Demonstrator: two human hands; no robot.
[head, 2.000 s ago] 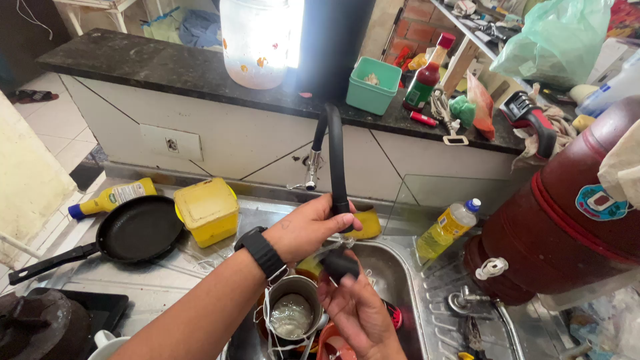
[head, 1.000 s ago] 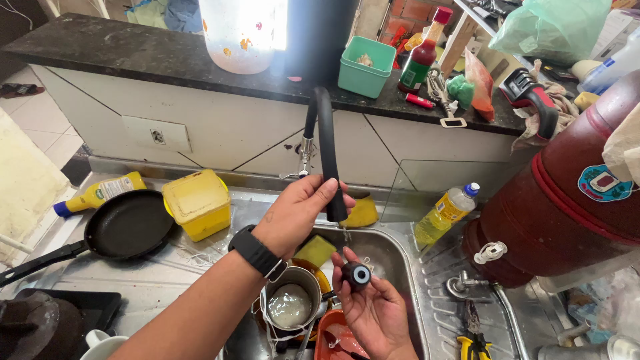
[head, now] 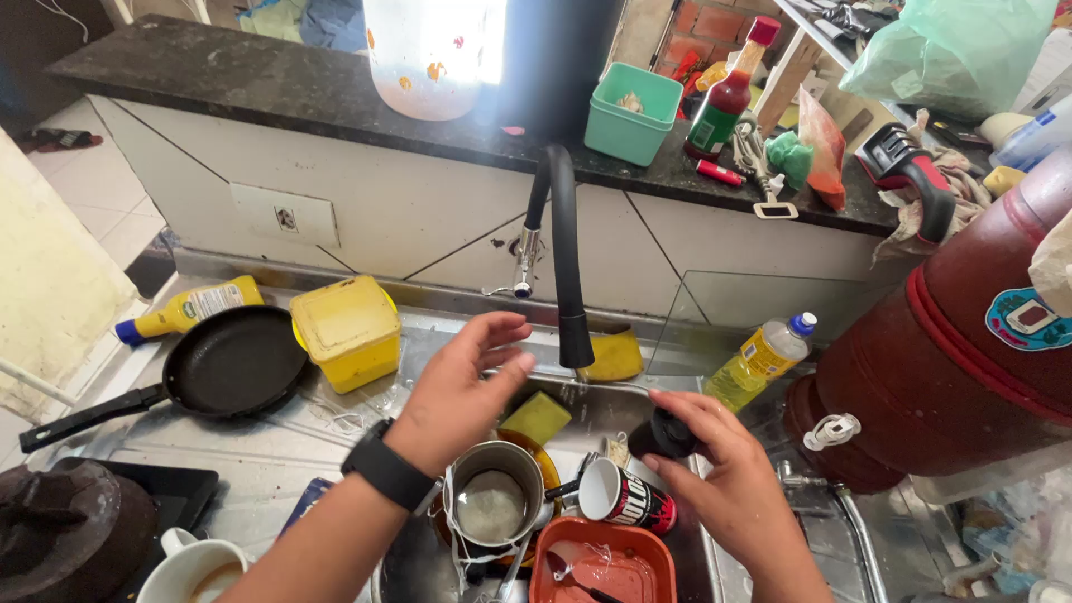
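Note:
My left hand (head: 465, 389), with a black watch on its wrist, is empty with its fingers apart, just left of the faucet spout's end. The black flexible faucet spout (head: 568, 251) arches down over the steel sink, with some water at its tip. My right hand (head: 720, 461) grips a small black round plastic part (head: 662, 433) above the sink's right side. Below, in the sink, are a metal pot (head: 496, 494) with cloudy liquid, a printed cup (head: 624, 496) lying tilted, an orange plastic container (head: 603, 561) and a yellow-green sponge (head: 538, 417).
On the left are a black frying pan (head: 237, 360), a yellow tub (head: 347, 331) and a yellow squeeze bottle (head: 197, 308). A detergent bottle (head: 758, 360) and a clay water filter (head: 946, 352) stand at right. A green container (head: 634, 113) and a sauce bottle (head: 730, 92) stand on the ledge.
My left hand has let go of the faucet spout and moved left of it. My right hand, with the black part, has moved right, away from the spout.

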